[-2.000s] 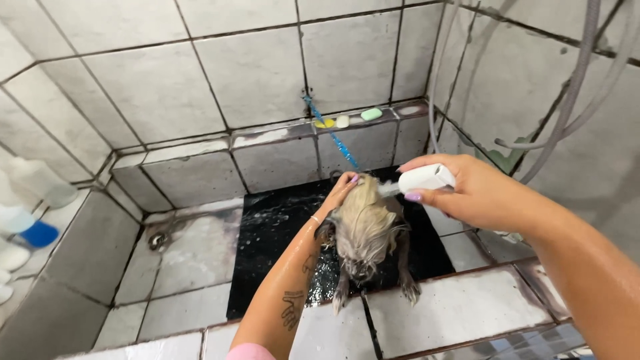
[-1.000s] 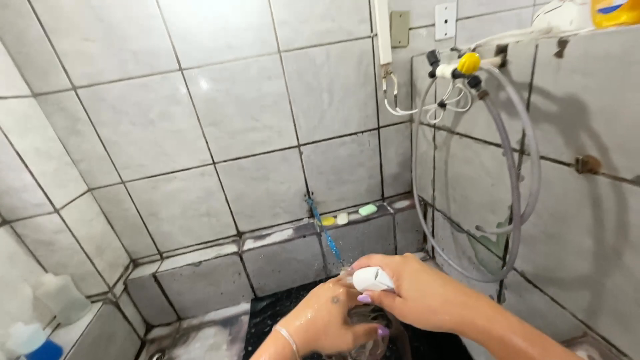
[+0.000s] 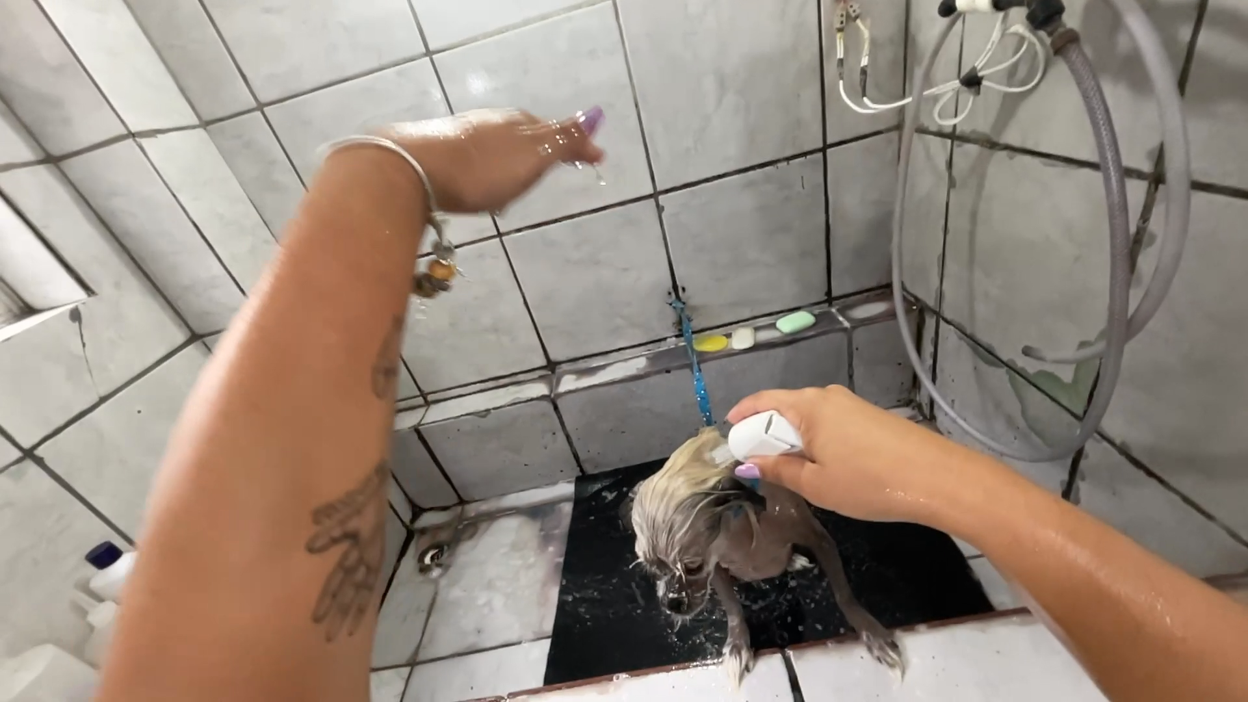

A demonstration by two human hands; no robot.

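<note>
A wet, small dog (image 3: 682,517) with a pale crest of hair stands on a black mat (image 3: 609,604), its front paws on the tiled basin edge. My right hand (image 3: 829,453) grips a white shower head (image 3: 765,436) close to the back of the dog's head, and water comes from it. Raised well above and left of the dog, my left hand (image 3: 497,156) is wet, blurred and holds nothing visible; its fingers are partly hidden. A blue leash (image 3: 697,370) runs from the wall down behind the dog's head.
Yellow, white and green soap bars (image 3: 796,322) lie on the tiled ledge (image 3: 604,370) behind. A grey hose (image 3: 1111,195) loops along the right wall, near white electrical wires (image 3: 868,97). A drain (image 3: 432,556) is left of the mat; bottles (image 3: 109,570) stand at far left.
My left hand has lifted away from the dog, up and to the left. My right hand still holds the shower head by the dog's head. The view tilted up, then partly down.
</note>
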